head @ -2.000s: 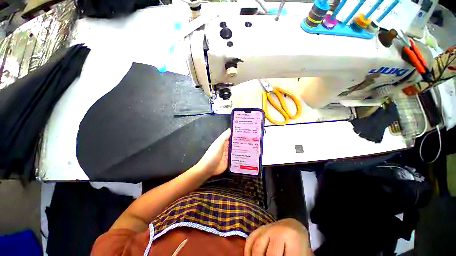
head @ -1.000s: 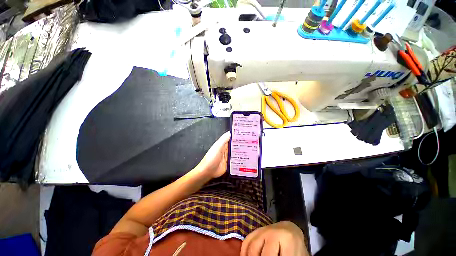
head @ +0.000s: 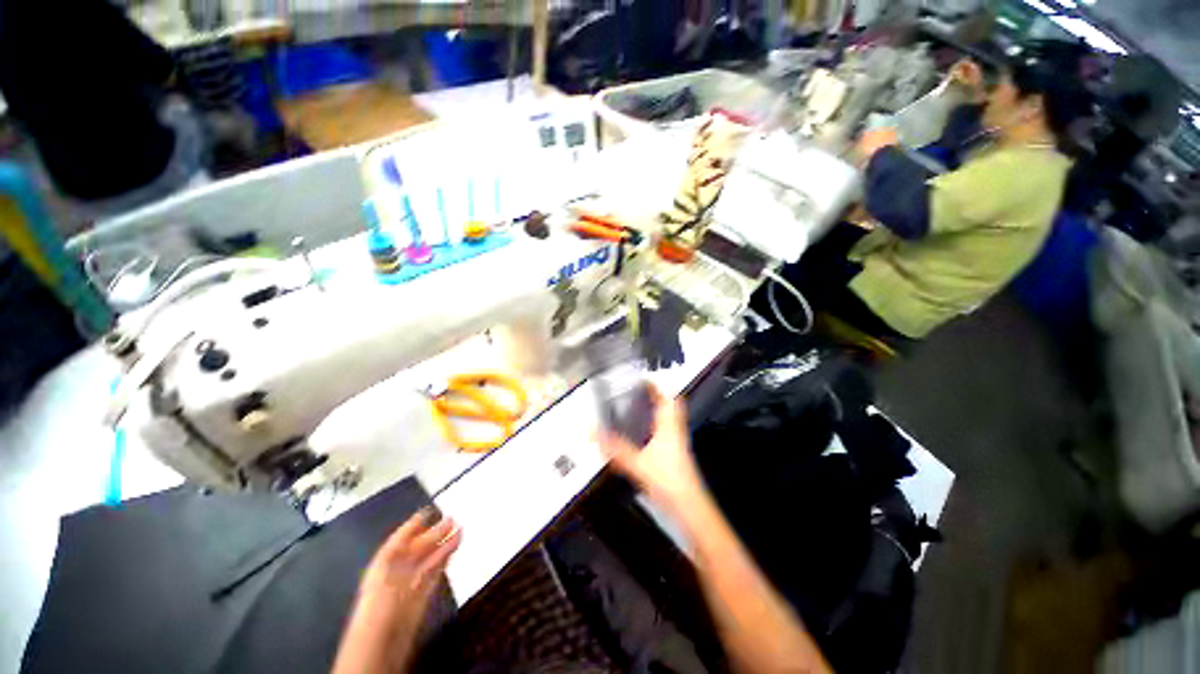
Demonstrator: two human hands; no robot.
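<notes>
The smartphone (head: 619, 392) is a blurred grey-dark slab over the right part of the table, its screen content unreadable. My right hand (head: 658, 450) holds it by its lower end. My left hand (head: 411, 564) is beside the right edge of the black cut panel (head: 158, 573), with no object visible in it and its fingers slightly bent. The panel lies flat at the left, with a dark strip (head: 263, 564) on it running towards the needle area. The off-white JUKI sewing machine (head: 382, 336) stands behind.
Orange-handled scissors (head: 478, 411) lie under the machine arm. A black scrap (head: 665, 327) lies at the bed's right. A blue bobbin tray (head: 441, 261) and an orange-handled tool (head: 605, 228) are on the machine top. Black cloth (head: 790, 487) is piled at right. Another person (head: 980, 217) sits beyond.
The view has swung right and up. The phone has passed from my left hand to my right and moved rightward. My left hand is now near the panel's edge. The other person has come into view.
</notes>
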